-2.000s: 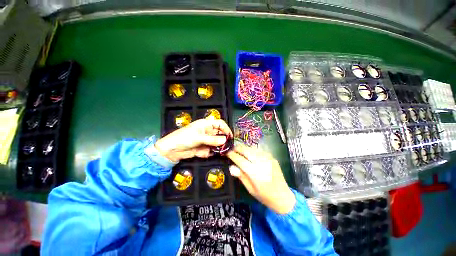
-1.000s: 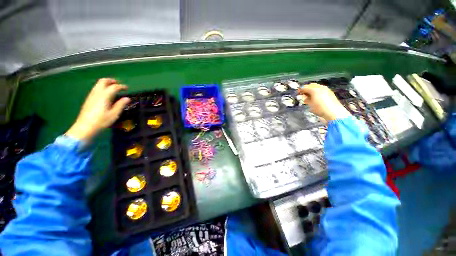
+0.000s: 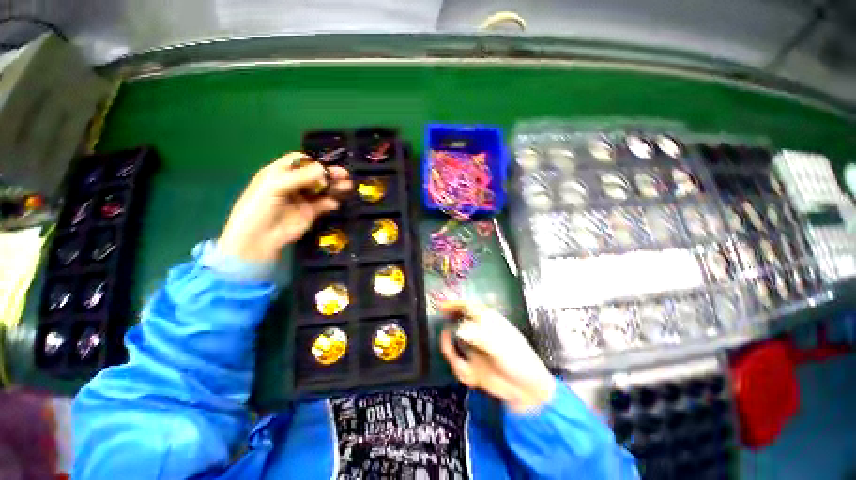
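The black compartment tray (image 3: 359,373) lies in front of me. Its back two pockets hold dark wired units (image 3: 377,150); the other visible pockets hold round gold-yellow housings (image 3: 388,279). My left hand (image 3: 282,204) is over the tray's left side, fingers closed on a small round housing, mostly hidden by the fingers. My right hand (image 3: 493,356) is right of the tray's front end, fingers curled around a small dark round part, blurred and partly hidden. Loose lead wires (image 3: 450,258) lie between tray and clear trays. The blue bin (image 3: 500,173) holds more wires.
Clear blister trays (image 3: 619,270) with silver discs are stacked right. Tweezers (image 3: 506,246) lie beside them. A black pocket tray (image 3: 671,417) and a red bin (image 3: 762,394) are lower right. Another black compartment tray (image 3: 92,267), with dark units, and a grey instrument (image 3: 47,112) are left.
My right hand has come back from the clear trays to beside the black tray with a small part. My left hand, open near the back pocket a second ago, now holds a housing. The view has shifted.
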